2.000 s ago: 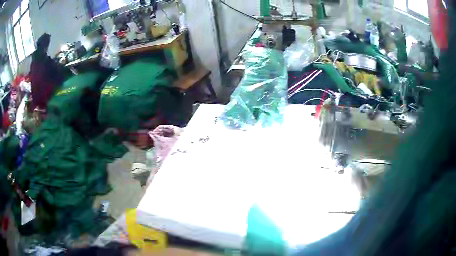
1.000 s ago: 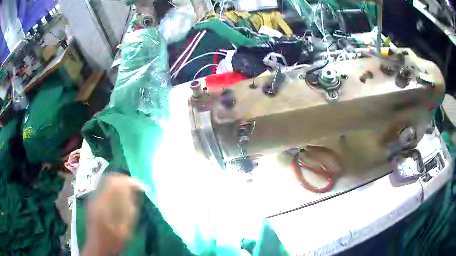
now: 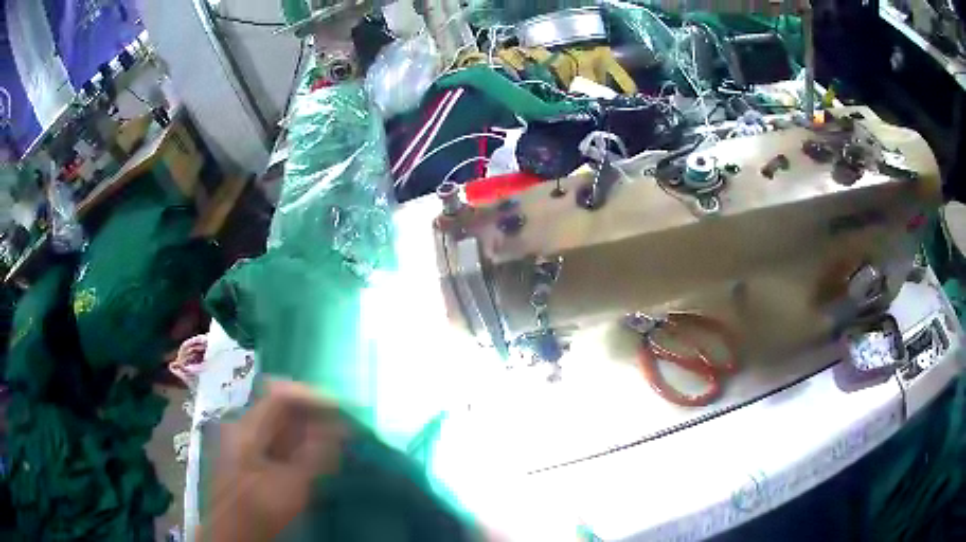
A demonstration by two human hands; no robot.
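Observation:
My left hand [image 3: 278, 455] is at the lower left, blurred, with its fingers closed on green cloth. The green garment piece [image 3: 307, 312] lies over the left part of the white table and runs down to the bottom edge beside the hand; part of it is washed out by glare. The beige sewing machine head [image 3: 678, 238] stands to the right of the cloth. Its needle area [image 3: 538, 355] is partly lost in glare. My right hand is not in view.
Orange-handled scissors [image 3: 683, 365] lie under the machine arm. A small tray [image 3: 874, 347] with whitish contents sits at the table's right end. A clear plastic bag of green pieces [image 3: 337, 169] is behind left. Green garment piles [image 3: 132, 281] stand at the far left. A red object [image 3: 506, 188] lies behind the machine.
The view has swung from the table's left side to the machine. Green cloth has come onto the table. Since one second ago, my left hand has shifted slightly right and lower with the cloth.

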